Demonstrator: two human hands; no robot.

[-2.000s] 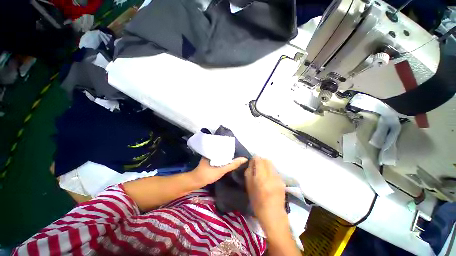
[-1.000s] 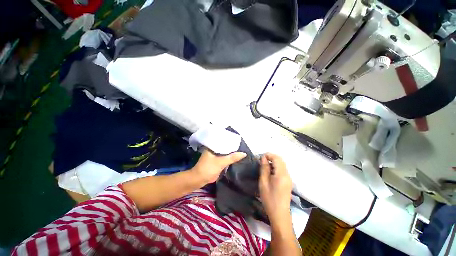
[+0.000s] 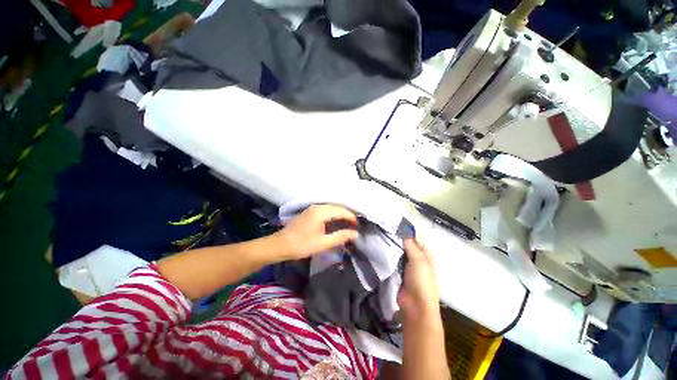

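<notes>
A charcoal grey garment piece (image 3: 338,293) with white lining (image 3: 380,256) lies bunched in my lap and against the table's front edge. My left hand (image 3: 321,230) is at its upper left, fingers curled on the cloth and lining. My right hand (image 3: 417,274) is at its right side and pinches the cloth's edge, where a small dark grey corner (image 3: 405,227) sticks up by the fingertips. Whether a small tool is in my right hand cannot be told.
The white sewing machine (image 3: 512,89) stands on the white table (image 3: 223,141) at the right, with white strips (image 3: 538,200) hanging on it. Grey pieces (image 3: 297,59) lie on the table's far side. Navy garments (image 3: 126,200) are at the left. A yellow crate (image 3: 471,349) is under the table edge.
The grey piece is opened out and shows more white lining. My left hand has moved onto its top, and my right hand slightly right. The view has shifted, so the machine appears further left.
</notes>
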